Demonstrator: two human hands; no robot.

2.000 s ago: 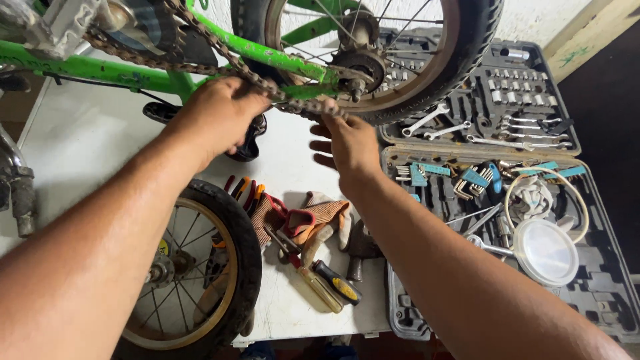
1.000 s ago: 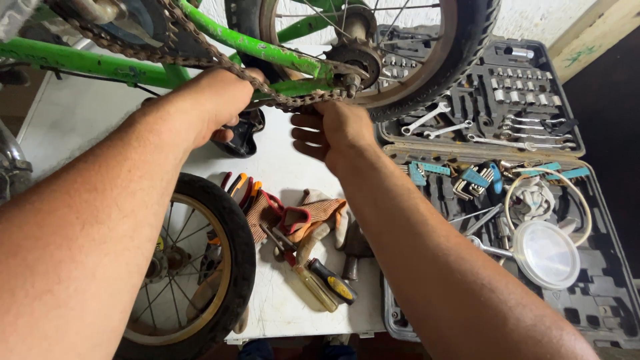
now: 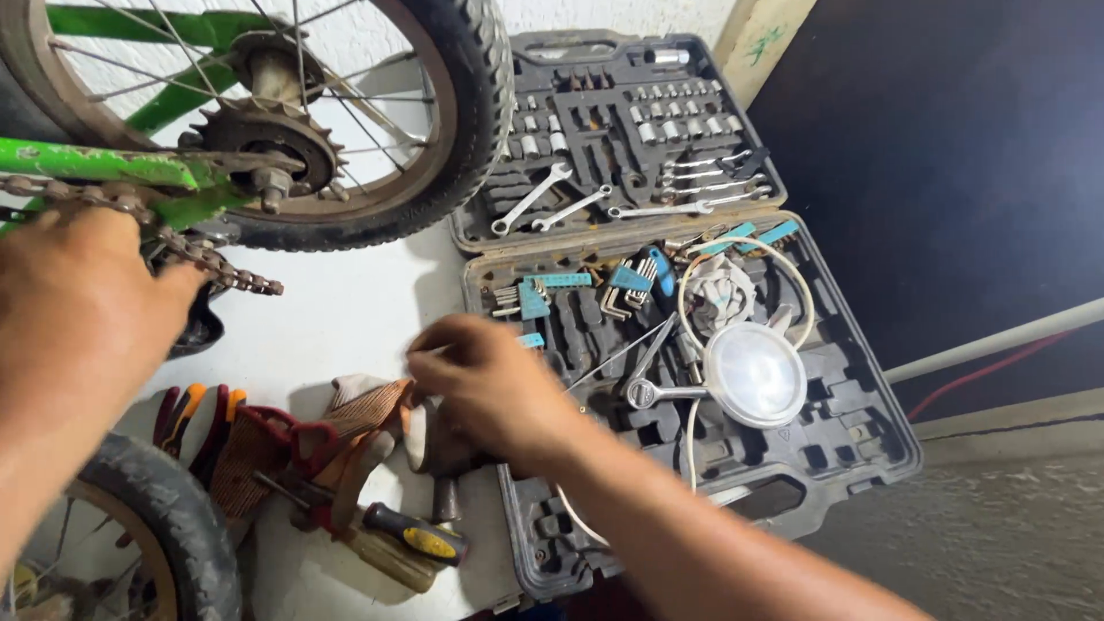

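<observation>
My left hand (image 3: 95,276) grips a rusty bicycle chain (image 3: 129,207) under the green frame tube (image 3: 95,162); the chain's loose end sticks out to the right of my thumb. Above and to the right, the rear sprocket (image 3: 259,142) sits on the hub of the spoked wheel with its black tire (image 3: 483,112), no chain on its visible teeth. My right hand (image 3: 470,388) is over the work gloves (image 3: 366,414) and the left edge of the tool case, fingers curled and blurred; whether it holds anything cannot be told.
An open socket case (image 3: 780,211) lies at the right with combination wrenches (image 3: 530,200), hex keys (image 3: 630,285), a round translucent lid (image 3: 756,375) and a pale hose. Screwdrivers (image 3: 414,535) and pliers (image 3: 181,418) lie by the gloves. A second wheel (image 3: 164,526) is at lower left.
My right hand has left the chain near the rear axle and moved down and right toward the gloves. The chain's end now hangs free beside my left hand. The view has shifted right.
</observation>
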